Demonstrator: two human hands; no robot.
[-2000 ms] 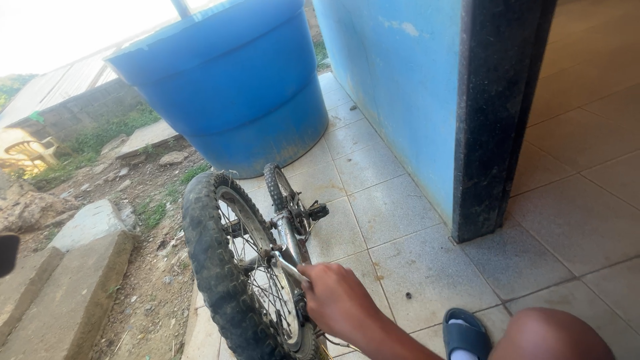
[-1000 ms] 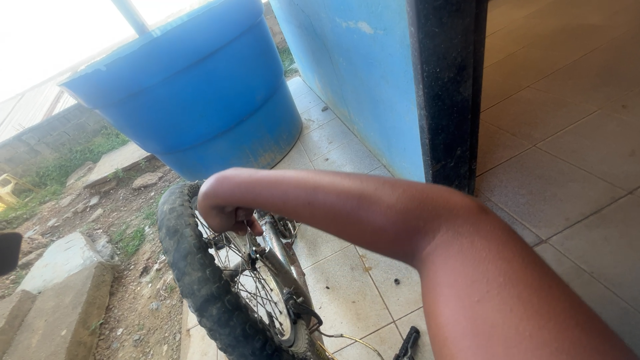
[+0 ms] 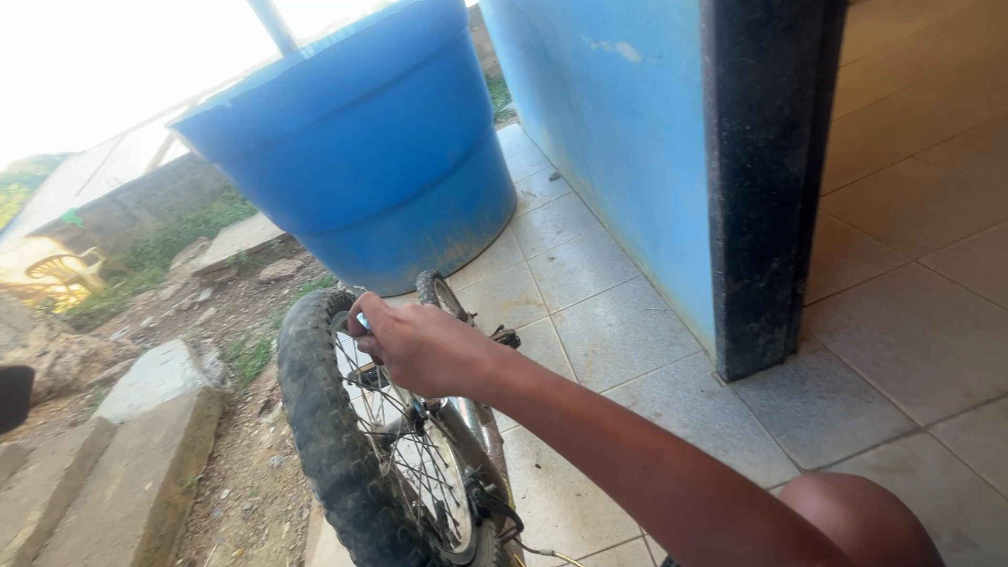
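My right hand [image 3: 417, 346] reaches in from the lower right, above the upper part of a bicycle wheel [image 3: 402, 457]. Its fingers are closed on a small pale object, mostly hidden, so its kind cannot be told. The wheel has a knobby black tire [image 3: 327, 441] and thin spokes. Beside it run the metal fork [image 3: 465, 441] and a brake with a cable [image 3: 492, 504]. Past my hand, another wheel with a knobby tire [image 3: 442, 295] and a pedal [image 3: 505, 337] show. My forearm covers part of the bicycle. My left hand is out of view.
A large blue tank [image 3: 370, 150] stands behind the bicycle on the tiled floor [image 3: 630, 331]. To the right is a light blue wall [image 3: 614, 142] with a dark post [image 3: 760, 197]. Concrete blocks [image 3: 134, 465], stony ground and a plastic chair [image 3: 67, 269] lie left. My knee [image 3: 858, 516] is low right.
Two seconds ago my right hand held a metal tool near the wheel's hub. It has since moved to the upper part of the wheel, and the arm no longer bends across the view as one second ago.
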